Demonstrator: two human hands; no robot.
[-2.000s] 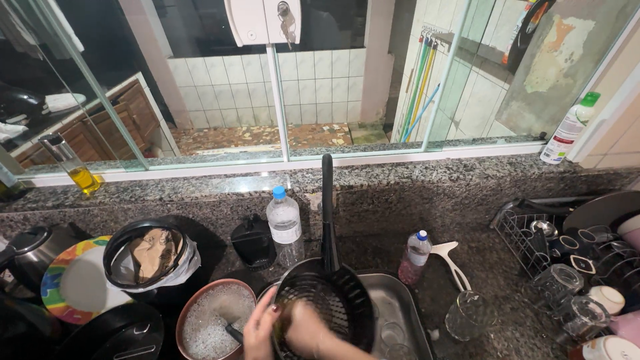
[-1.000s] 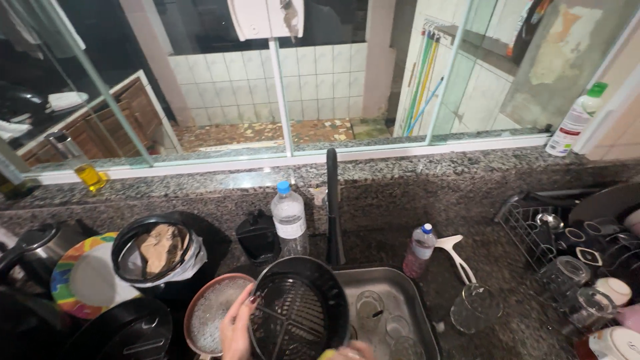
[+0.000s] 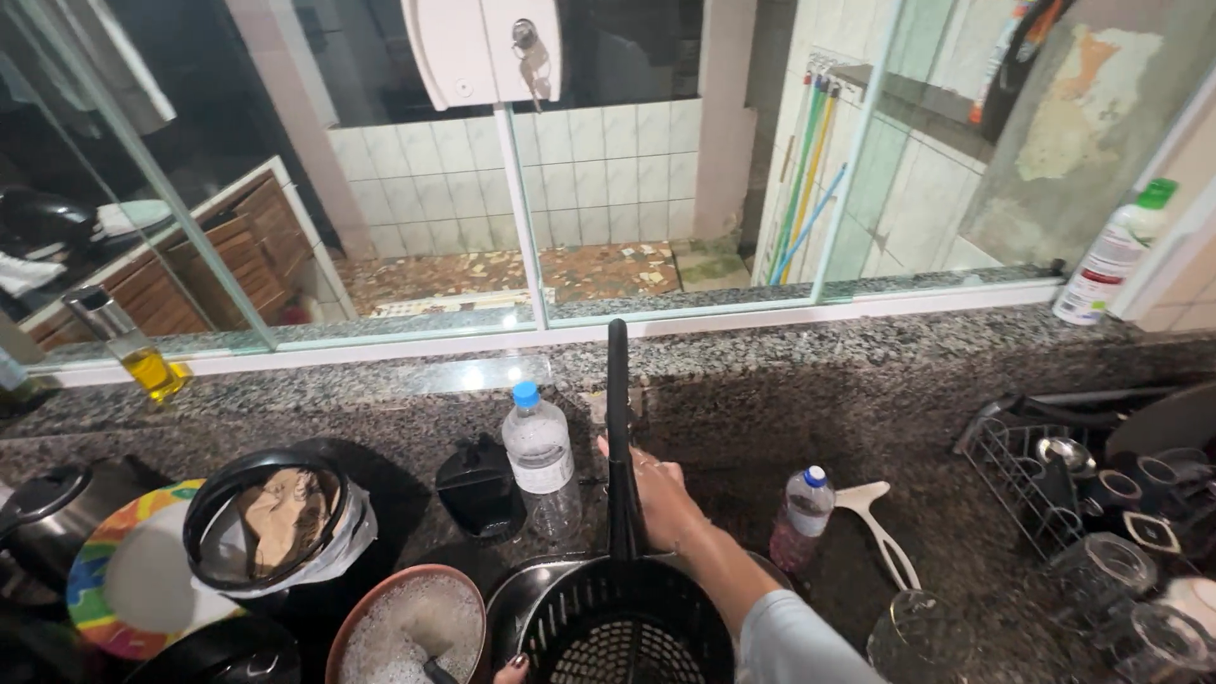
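Note:
A black perforated basket is over the steel sink, at the bottom middle. My left hand shows only as a fingertip or two at the basket's left rim; the rest is below the frame. My right hand reaches behind the tall black faucet, its fingers partly hidden by the spout; whether it grips anything there cannot be told. Left of the basket stands a reddish-brown pot of foamy water with a utensil in it. A clear plastic bottle with a blue cap stands left of the faucet.
At left are a bin with a plastic liner, a colorful-rimmed plate and a kettle. Right of the sink stand a bottle of pink liquid, a white-handled tool, a glass and a wire dish rack with glasses.
My right hand has moved from the basket up behind the faucet. The basket, tilted in my hands a second ago, now sits lower under the faucet. My left hand is mostly out of view.

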